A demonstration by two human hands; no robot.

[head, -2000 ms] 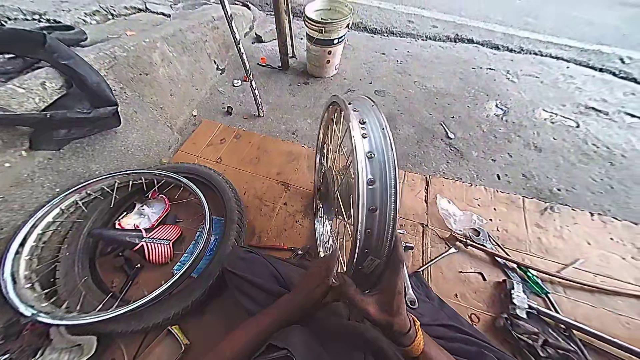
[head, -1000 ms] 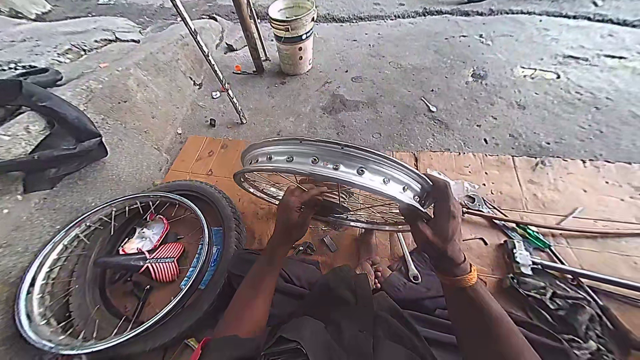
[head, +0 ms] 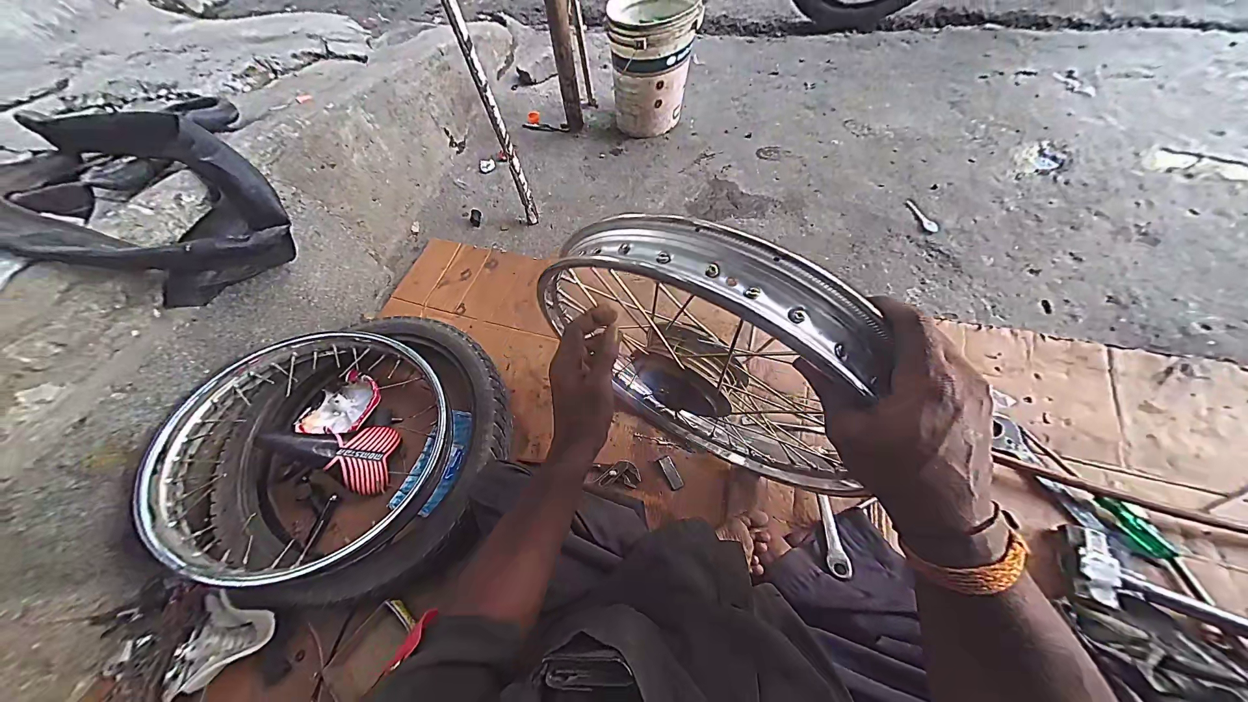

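A spoked metal wheel rim [head: 751, 258] with a dark hub [head: 682, 385] is held up tilted above my lap. My right hand [head: 916, 429], with an orange cord on its wrist, grips the rim's right side. At the wheel's left side, my left hand [head: 585, 380] is raised with its fingers close together by the spokes; whether it touches them is hard to tell. Below the wheel, a wrench [head: 834, 541] lies by my leg, its upper part hidden. Small metal parts [head: 619, 475] rest near my feet.
At left, a second spoked rim [head: 146, 487] lies on a tire [head: 487, 390], with a red-striped packet [head: 366, 460] inside. An inner tube [head: 224, 249] sits beyond. A bucket [head: 648, 88] and poles [head: 492, 112] stand ahead. Tools, including a green-handled screwdriver [head: 1136, 528], lie right on cardboard [head: 1160, 400].
The wheel was upright two seconds ago and is now tilted flatter. My left hand has come off the spoke area it covered a second ago, to the rim's left side.
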